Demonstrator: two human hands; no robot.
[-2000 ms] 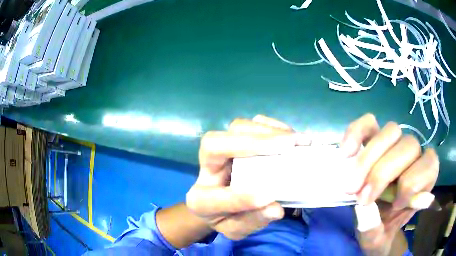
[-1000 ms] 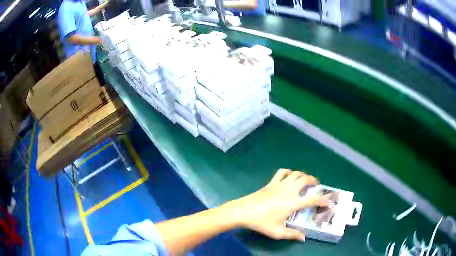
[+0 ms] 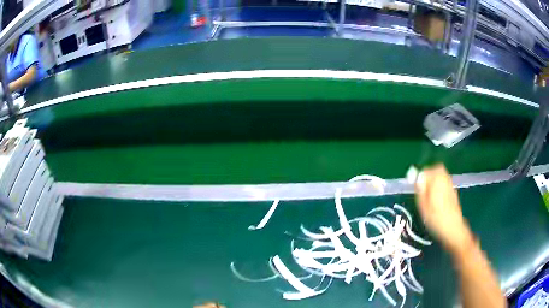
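An open white retail box [image 3: 451, 125] with greyish, dark contents lies on the green conveyor belt at the upper right. My right hand [image 3: 438, 201] reaches over the grey rail towards it, a little short of the box. The hand is blurred, with a white patch at its fingertips, and its grip is unclear. Only a sliver of my left hand [image 3: 209, 305] shows, cut off by the bottom edge. A tangled pile of white liner strips [image 3: 361, 252] lies on the green bench.
Stacked white boxes [image 3: 30, 198] stand at the left. The grey metal rail [image 3: 241, 192] separates bench and belt. A metal post [image 3: 533, 138] stands at the right. A blue crate [image 3: 536, 295] holds white scraps at lower right. A person in blue [image 3: 23, 63] is at far left.
The view has swung right from the stacks to the belt. My left hand was on a finished box and now barely shows; that box is out of view. My right hand has come into view.
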